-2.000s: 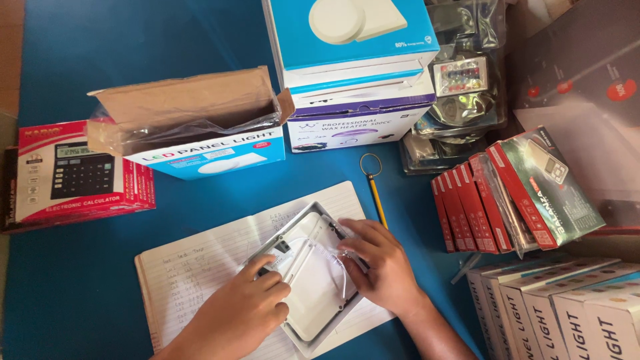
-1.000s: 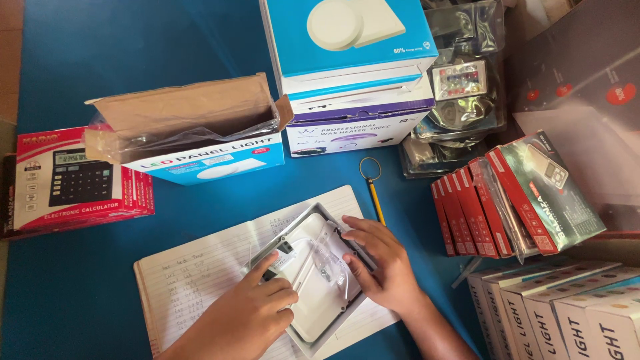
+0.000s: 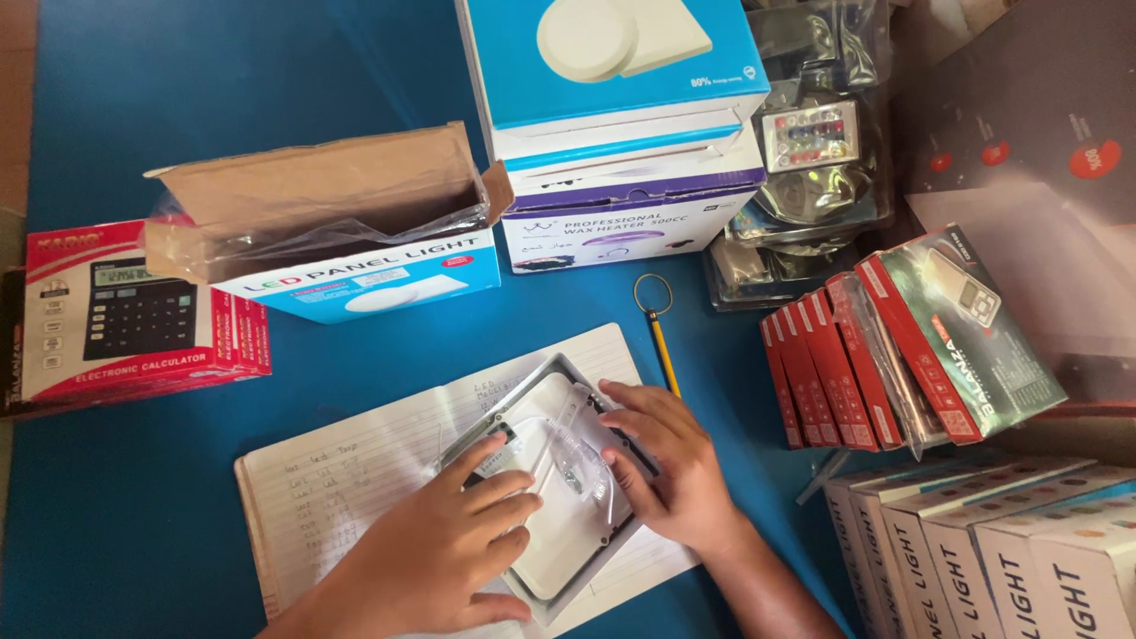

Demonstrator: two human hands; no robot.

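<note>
A square white LED panel light with a grey frame (image 3: 555,568) lies back side up on an open lined notebook (image 3: 355,444) with handwriting. My left hand (image 3: 444,541) rests over its left side, index fingertip at a small dark part by the frame, fingers spread. My right hand (image 3: 666,461) touches the right edge of the frame, its thumb and fingers apart beside a clear plastic bag (image 3: 577,461) with small parts and a white wire. Part of the panel is hidden under my left hand. A yellow pen with a ring (image 3: 664,355) lies beyond the notebook.
An open LED panel light box (image 3: 382,284) stands behind the notebook, calculator boxes (image 3: 133,355) at left. Stacked boxes (image 3: 621,231) and plastic-packed items with a remote (image 3: 809,138) stand farther back. At right are red scale boxes (image 3: 958,355) and a row of panel light boxes (image 3: 985,550).
My left hand's fingers have spread and shifted over the panel's left side. My right hand remains at the right edge, its fingers slightly moved. The panel stays on the notebook.
</note>
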